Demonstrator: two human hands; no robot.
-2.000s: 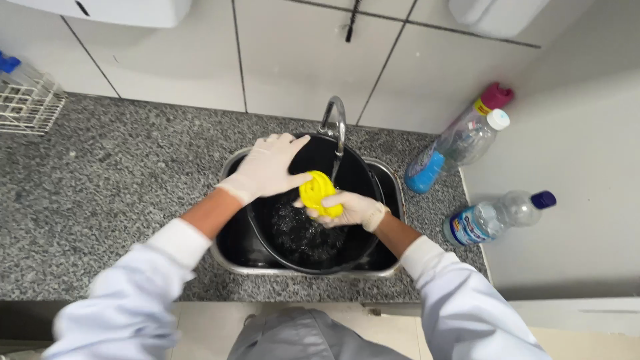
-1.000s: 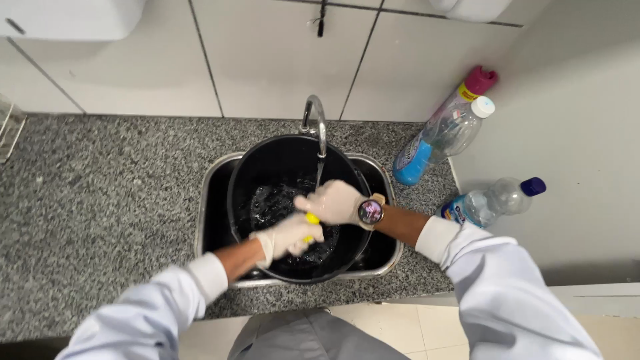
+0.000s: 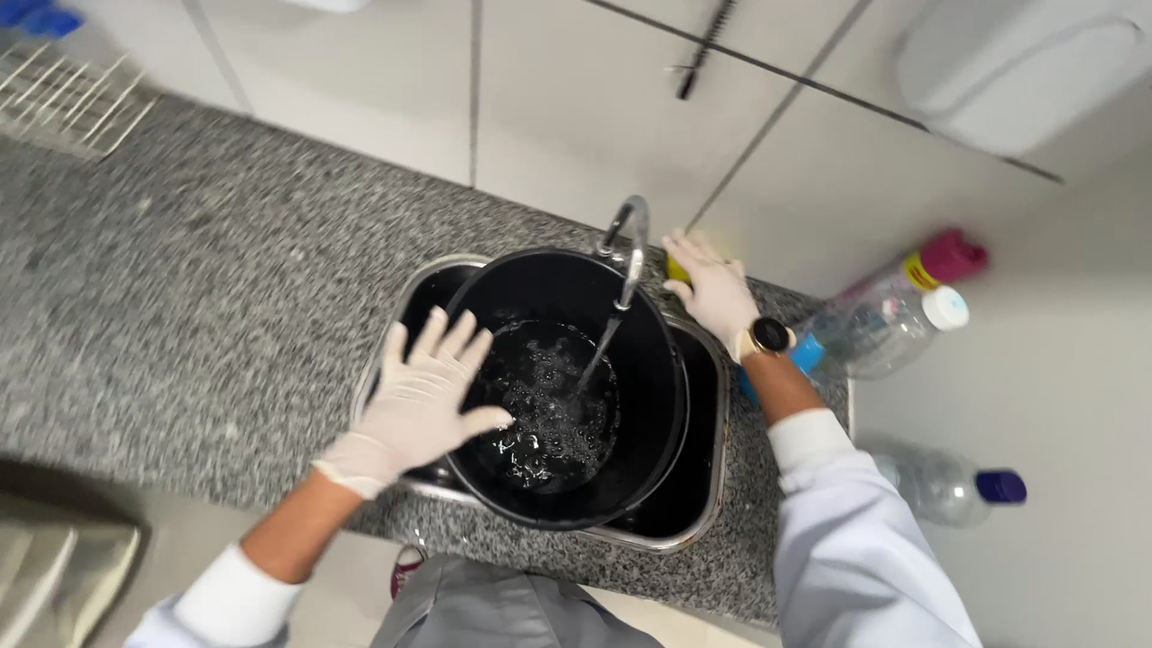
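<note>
My left hand [image 3: 418,405], in a pale glove, is spread over the left rim of a black bucket [image 3: 661,396] and holds nothing. The bucket stands in a steel sink [image 3: 715,486]. Water runs from a curved chrome faucet [image 3: 635,238] into the bubbly water [image 3: 558,405] inside it. My right hand [image 3: 713,292], also gloved and with a watch above the glove, is behind the sink to the right of the faucet. Its fingers are at a yellow object [image 3: 677,268], mostly hidden by the hand; whether they still grip it is unclear.
At the right of the granite counter [image 3: 225,297] are a clear bottle with a white cap [image 3: 945,309], a pink-topped container [image 3: 954,256] and a clear bottle with a dark cap [image 3: 1001,486]. A white wire rack [image 3: 76,103] is at the back left. Tiled wall [image 3: 576,135] rises behind.
My hands have parted. The right one has moved from over the bucket to the back right of the sink, with the yellow object by its fingers; the left has moved left and spread its fingers.
</note>
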